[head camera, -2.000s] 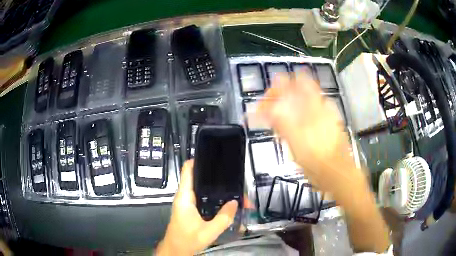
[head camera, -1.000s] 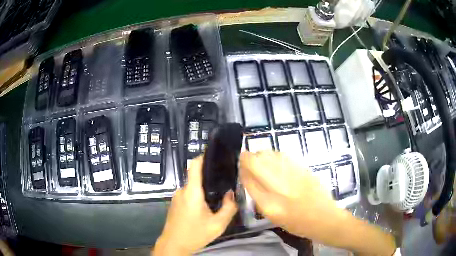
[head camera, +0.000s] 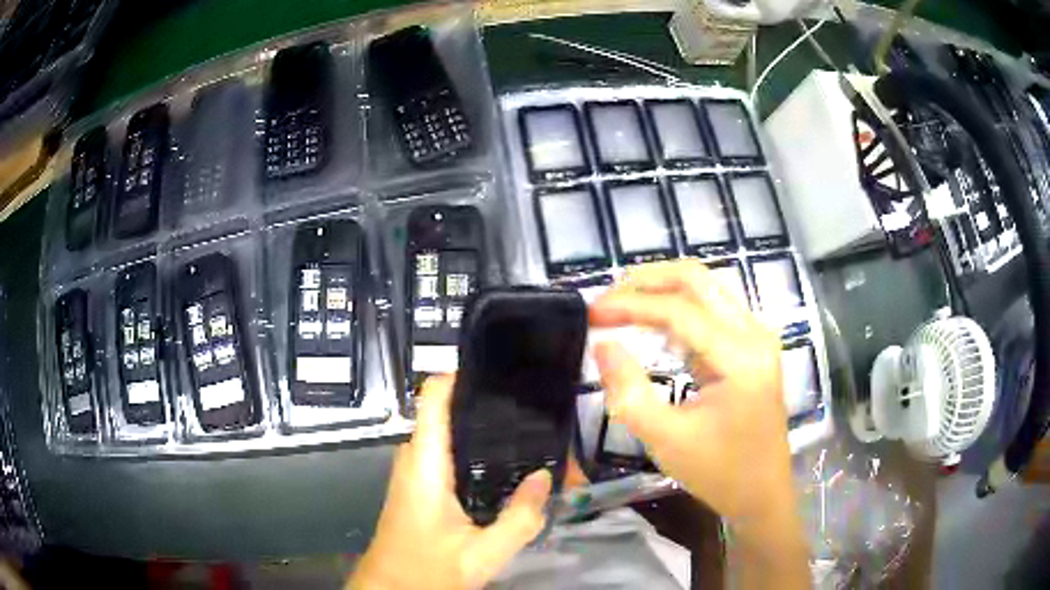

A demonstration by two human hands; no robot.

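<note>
My left hand (head camera: 461, 507) holds a black keypad phone (head camera: 520, 392) upright, dark screen facing me, thumb over the lower keys. My right hand (head camera: 702, 380) is just right of the phone, thumb and index fingertips near its upper right edge. I cannot tell whether a thin film is between those fingertips. The lens tray (head camera: 806, 429) lies under and behind my right hand, with rows of black-framed display windows (head camera: 572, 222). Some windows at its near side are partly hidden by my hand and the phone.
A clear phone tray (head camera: 248, 440) at left holds two rows of phones, keypads up in the far row and backs (head camera: 326, 317) up in the near row. A white fan (head camera: 938, 386), white box (head camera: 815, 161) and clear crumpled film (head camera: 846, 519) are at right. A whitish container (head camera: 708, 32) stands at the far edge.
The phone, tilted edge-on a second ago, now faces me again. My right hand has moved from against the phone's side to the right, its fingers more spread. The view has shifted slightly.
</note>
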